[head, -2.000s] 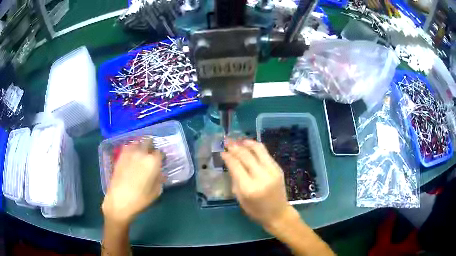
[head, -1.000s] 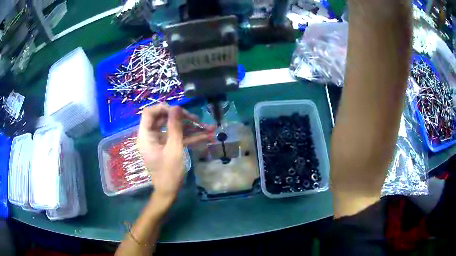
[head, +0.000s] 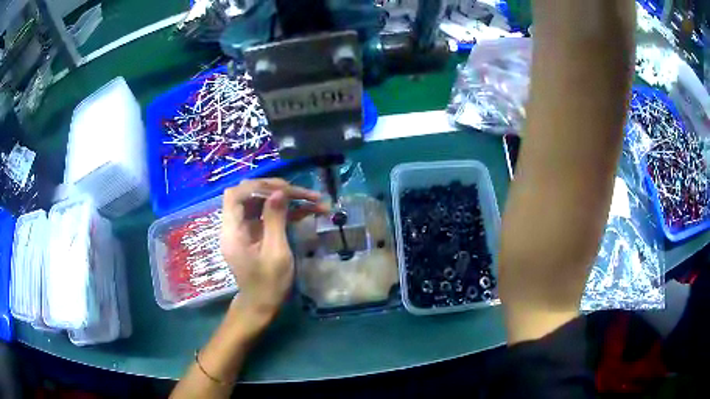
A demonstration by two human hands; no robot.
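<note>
The arbor press, with a plate marked P6496, stands at the centre. Its narrow punch points down at the silvery fixture on the worn base plate. My left hand is at the left of the fixture, its fingertips close to the punch tip. It pinches a thin rod, which shows as a pale line between the fingers. A small dark ring sits at the punch tip. My right forearm reaches up at the right; my right hand is cut off by the top edge.
A clear box of rods stands left of the press, a clear box of black rings right of it. Behind are a blue tray of jumbled rods and a plastic bag. Frosted stacks stand far left.
My left hand has left the rod box and come to the fixture with a rod. My right hand has left the fixture and gone up out of view, the forearm now raised.
</note>
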